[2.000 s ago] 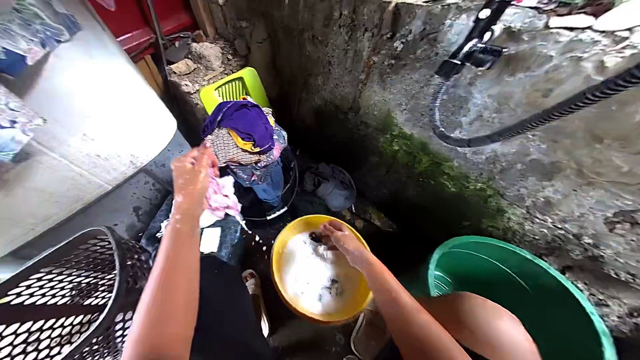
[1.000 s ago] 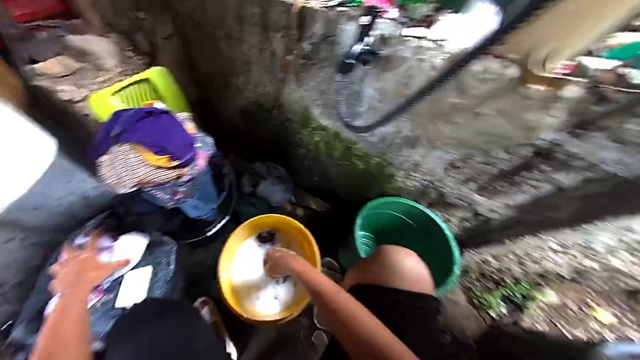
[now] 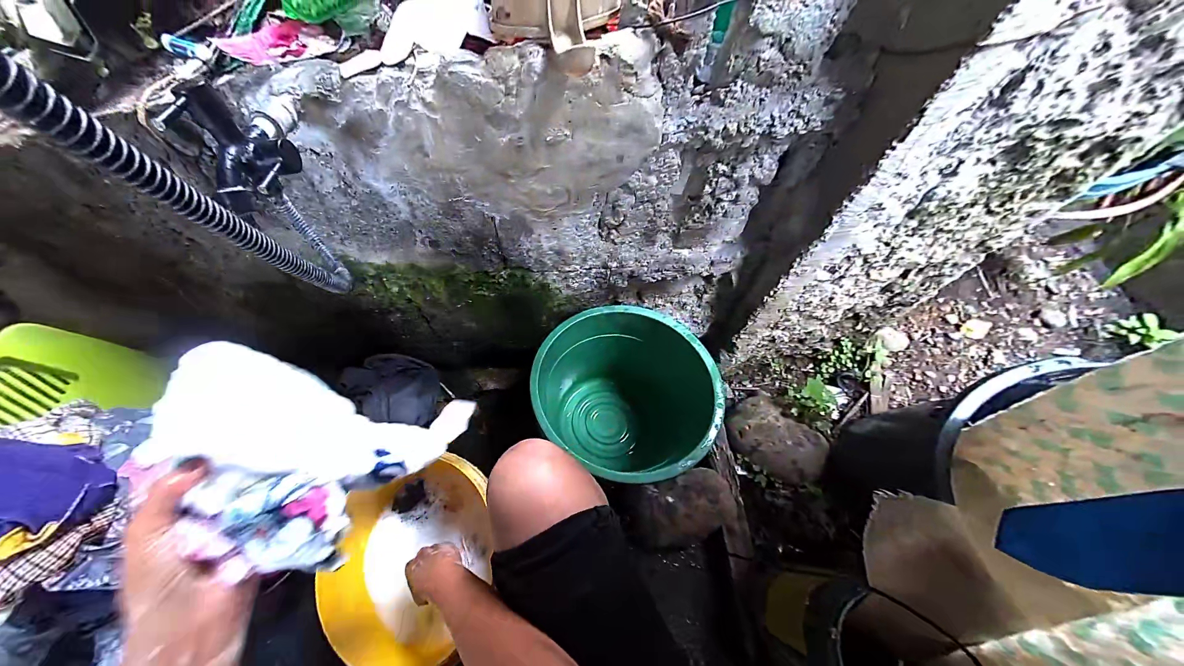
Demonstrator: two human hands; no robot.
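My left hand point(image 3: 176, 564) holds up a bunch of wet cloth point(image 3: 268, 509), patterned in pink, blue and white, with a bright white cloth point(image 3: 268, 416) above it. This bundle hangs partly over the yellow basin point(image 3: 347, 606), which holds white suds and a small dark item point(image 3: 409, 495). In the basin, my right hand point(image 3: 435, 566) is at the suds with its fingers curled; whether it grips anything is hidden. Beyond my knee stands a green plastic tub point(image 3: 629, 393) with nothing seen inside but its ringed bottom.
Piled clothes point(image 3: 51, 490) and a lime-green plastic item point(image 3: 79, 370) are at the left. A mossy concrete wall point(image 3: 518, 157) carries a black pipe fitting point(image 3: 242, 162) and a ribbed hose point(image 3: 176, 199). Stones point(image 3: 777, 439) lie right of the tub, near a dark container point(image 3: 888, 444).
My left hand has lifted the cloth from low at the left to beside the yellow basin. My right hand stays in the basin. The view has swung to the right.
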